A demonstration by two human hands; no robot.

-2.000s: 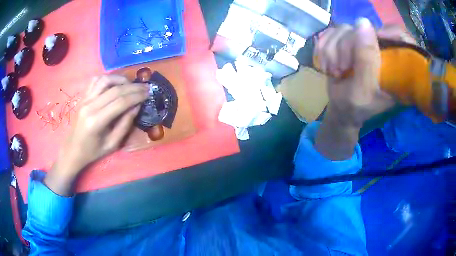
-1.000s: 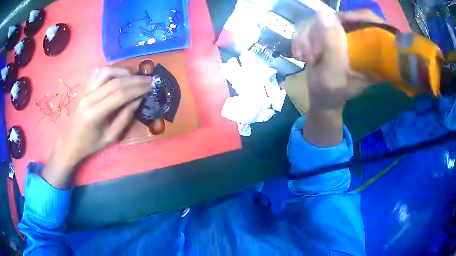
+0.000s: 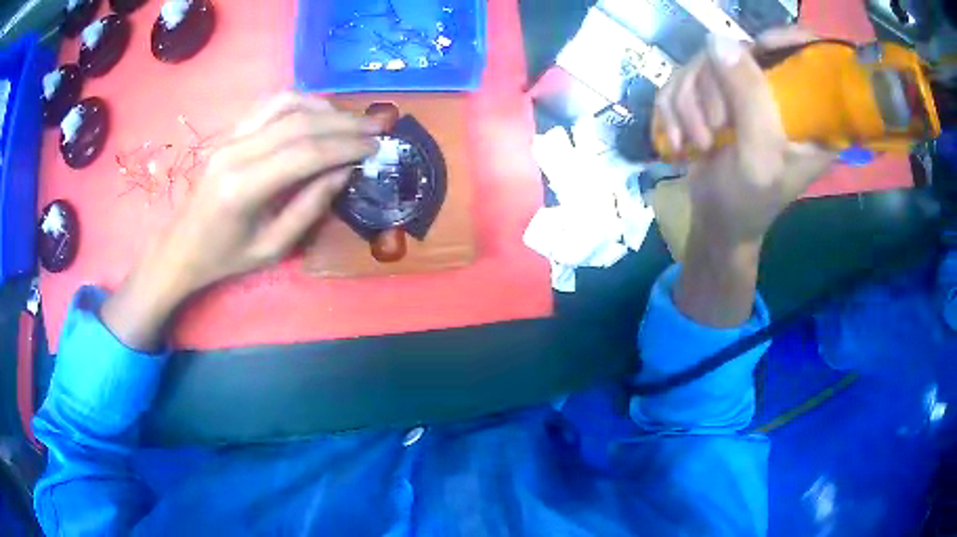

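A round dark housing (image 3: 383, 199) with a small white piece (image 3: 386, 157) on top sits in the brown fixture (image 3: 446, 236), between two rounded notches. My left hand (image 3: 278, 189) is at the housing's left side, its fingertips on or beside the white piece; the fingers hide that edge, and I cannot tell if they grip anything. My right hand (image 3: 724, 136) holds the orange electric screwdriver (image 3: 819, 100) to the right, away from the housing. The dark tip points left, above the white paper, near the metal tray.
A blue bin (image 3: 394, 47) with small parts stands above the fixture. Crumpled white paper (image 3: 588, 205) and the metal tray (image 3: 672, 37) are at right. Dark housings (image 3: 84, 131) stand at left beside thin reddish strands (image 3: 163, 168). A second blue bin (image 3: 16, 157) is far left.
The view has shifted, so the bench sits further right in the picture. The screwdriver moved left, then its tip came to point left over the paper. My left hand has stayed at the housing.
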